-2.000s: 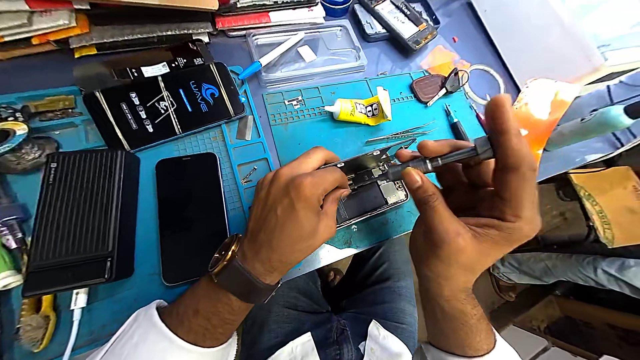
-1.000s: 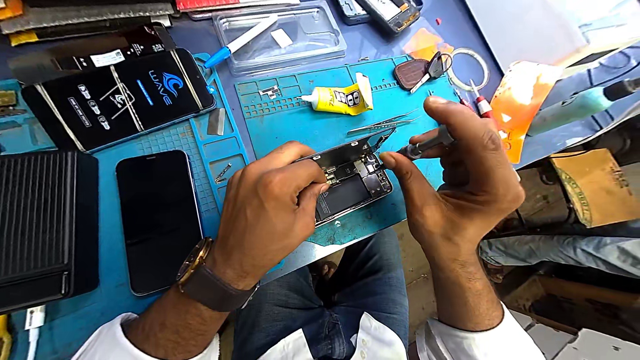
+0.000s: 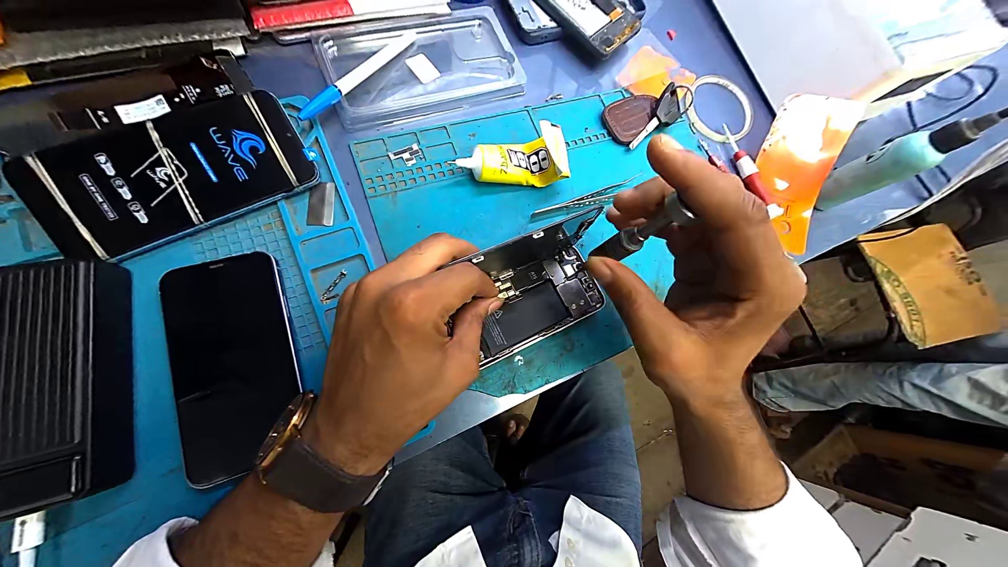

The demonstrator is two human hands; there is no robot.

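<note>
An opened smartphone lies at the near edge of the teal repair mat, its battery and metal connector plates exposed. My left hand covers its left end, with thumb and forefinger pinched at the phone; whether they hold a small part cannot be told. My right hand is just right of the phone and holds a screwdriver between thumb and fingers, its dark end pointing toward the phone's top end. Tweezers lie behind the phone. Farther back rests a yellow glue tube.
A dark-screened phone and a black ribbed box are at left, below a strapped phone. A clear plastic tray and keys lie behind. A person's denim-clad leg is at right.
Between two seconds ago and now, the screwdriver in my right hand has gone from level over the phone's top end to a slant beside it. My left hand stays on the phone.
</note>
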